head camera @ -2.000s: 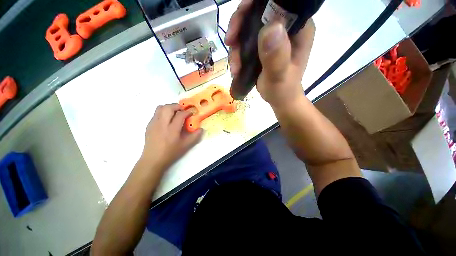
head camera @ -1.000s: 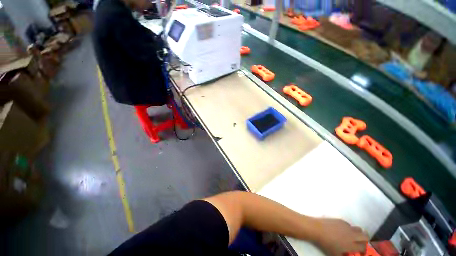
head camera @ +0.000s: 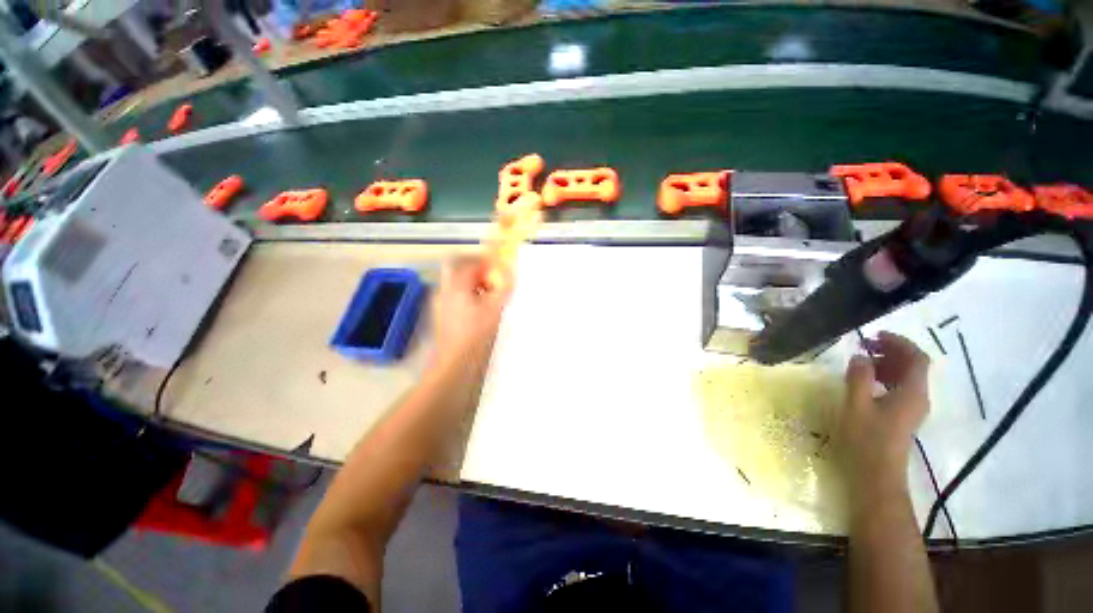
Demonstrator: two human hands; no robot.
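My left hand (head camera: 470, 305) is blurred at the left edge of the white mat. It grips a blurred orange controller shell (head camera: 509, 237), whose far end overlaps the conveyor edge beside other shells. My right hand (head camera: 887, 389) is over the mat's right part, fingers parted and curled, with nothing seen in it. The black electric screwdriver (head camera: 857, 287) hangs tilted just beyond that hand, apart from its palm, its lower end in front of the screw feeder (head camera: 785, 252). The yellow patch (head camera: 773, 431), dotted with specks, lies left of my right hand.
The green conveyor (head camera: 456, 144) behind the bench carries several orange shells (head camera: 581, 186). A blue bin (head camera: 381, 314) is left of my left arm. A white machine (head camera: 132, 258) stands at far left. Thin dark sticks (head camera: 971, 374) and a curved black cable (head camera: 1031, 389) are at right.
The view has swung back to the bench. The orange shell has moved from the feeder area to the conveyor edge in my left hand. My right hand has let go of the screwdriver it held two seconds ago.
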